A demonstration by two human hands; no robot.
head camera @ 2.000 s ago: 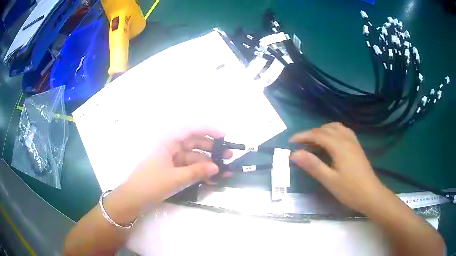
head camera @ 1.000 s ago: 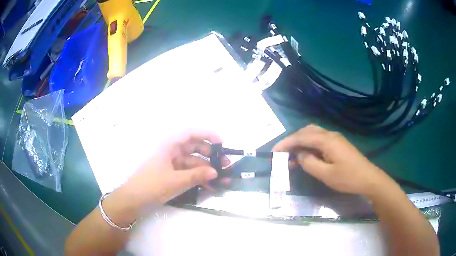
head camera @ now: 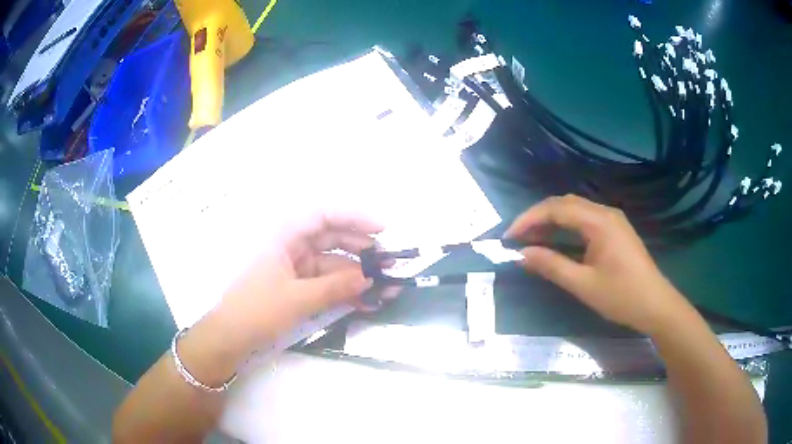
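Note:
A black cable assembly with two branches lies across between my hands. My left hand is closed on the black connector at its left end. My right hand pinches the upper branch between thumb and fingertips, just right of a tilted white label. A second white label hangs down from the lower branch over the steel rule. A short white marker sleeve is on the lower branch. My right palm and fingers hide the cable further right.
A glaring white drawing lies under and behind my left hand. A harness bundle curves at the back right. A yellow heat gun, blue bin and clear bag are left. A broad white shape is nearest me.
The two labels, earlier overlapping and hanging together, are now apart; the upper one is tilted sideways. My right hand has closed on the upper branch. My left hand keeps its hold on the connector.

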